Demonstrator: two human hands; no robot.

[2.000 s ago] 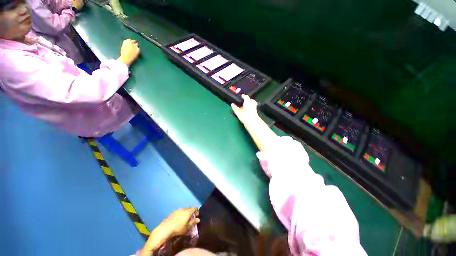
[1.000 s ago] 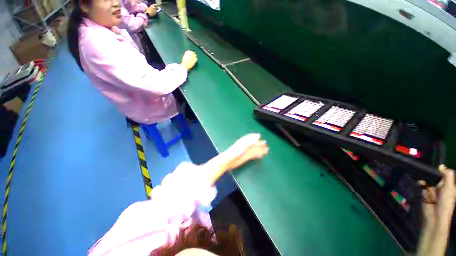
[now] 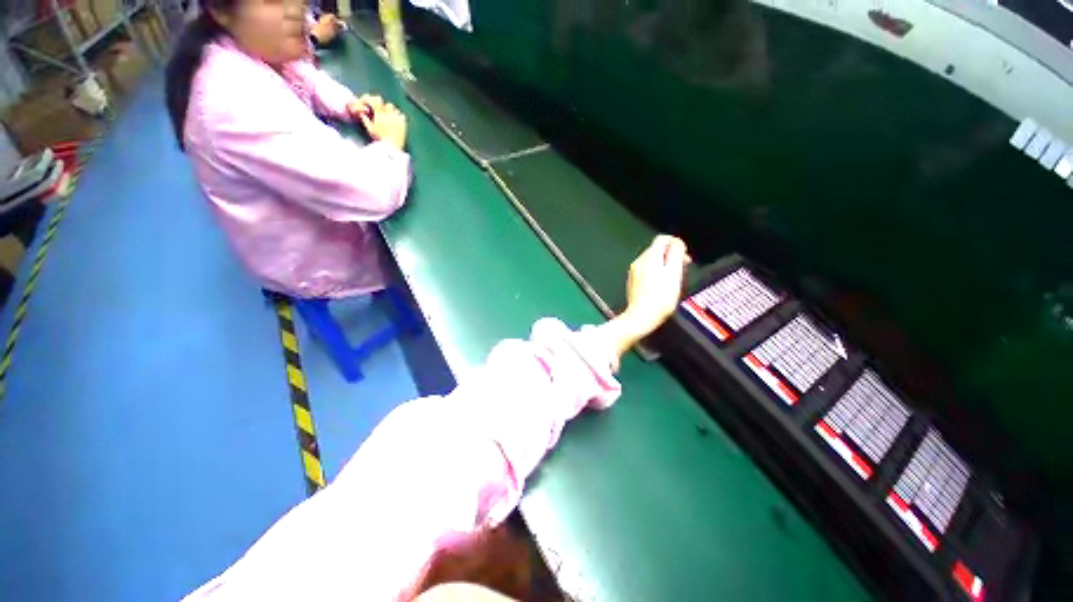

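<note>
The long black tray (image 3: pixel 812 437) lies slanted at the right of the view. It holds several dark devices side by side. The visible ones show white list screens (image 3: pixel 797 354) with red strips, and the nearest shows a dark screen with a red patch. My left hand (image 3: pixel 657 282), in a loose pink sleeve, is at the tray's far left end with its fingers curled. I cannot tell whether the fingertips touch the tray. My right hand is not in view. The second tray is not distinctly seen; it may be hidden under this one.
The glossy green bench (image 3: pixel 500 276) runs diagonally under my left arm. A coworker in pink (image 3: pixel 288 165) sits at its left side on a blue stool (image 3: pixel 359 335). A dark green panel (image 3: pixel 812 141) stands behind, and a yellowish post (image 3: pixel 392 41) stands at the top.
The tray, raised and tilted before, is now lower and further right. My left hand has moved from over the bench to the tray's far end. My right hand has left the view.
</note>
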